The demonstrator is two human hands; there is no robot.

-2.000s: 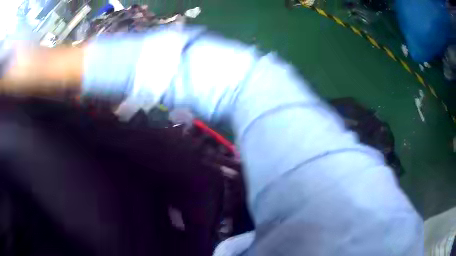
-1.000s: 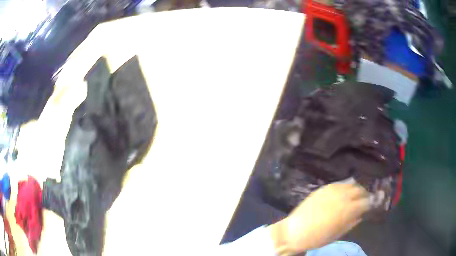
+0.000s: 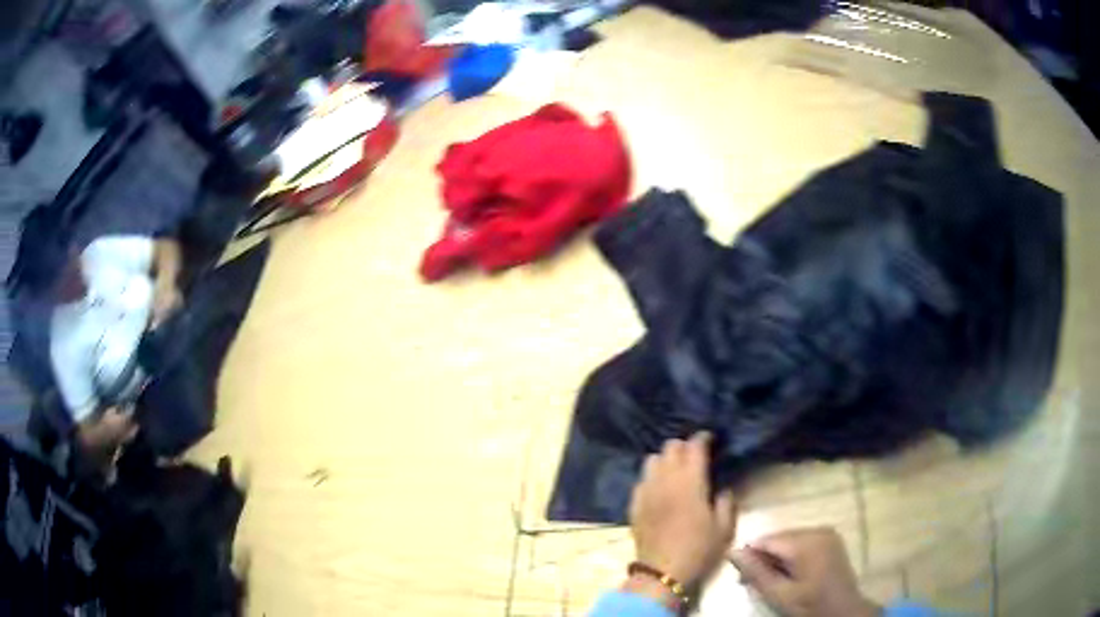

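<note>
A shiny black leather-look jacket (image 3: 832, 325) lies creased across the right half of the table, its sleeves spread. My left hand (image 3: 682, 512), with a beaded bracelet, is at its near edge with the fingertips closed on the black cloth. My right hand (image 3: 808, 573) is curled just right of my left hand, below the jacket's edge. A small dark reddish piece, likely thread snips (image 3: 768, 558), shows between its fingers; its blades cannot be made out. A bunched red garment (image 3: 531, 187) lies beyond the jacket, apart from it.
The pale wooden table (image 3: 386, 398) has dark drawn lines near my hands. A person in a white top (image 3: 115, 319) works at the far left. Dark garments (image 3: 169, 530) lie left of the table. A blue item (image 3: 480, 71) and shiny black material (image 3: 748, 10) are at the far side.
The view has swung from the dark pile beside the table to the tabletop. My right hand has left that pile and is now by the black jacket. My left hand has come into view.
</note>
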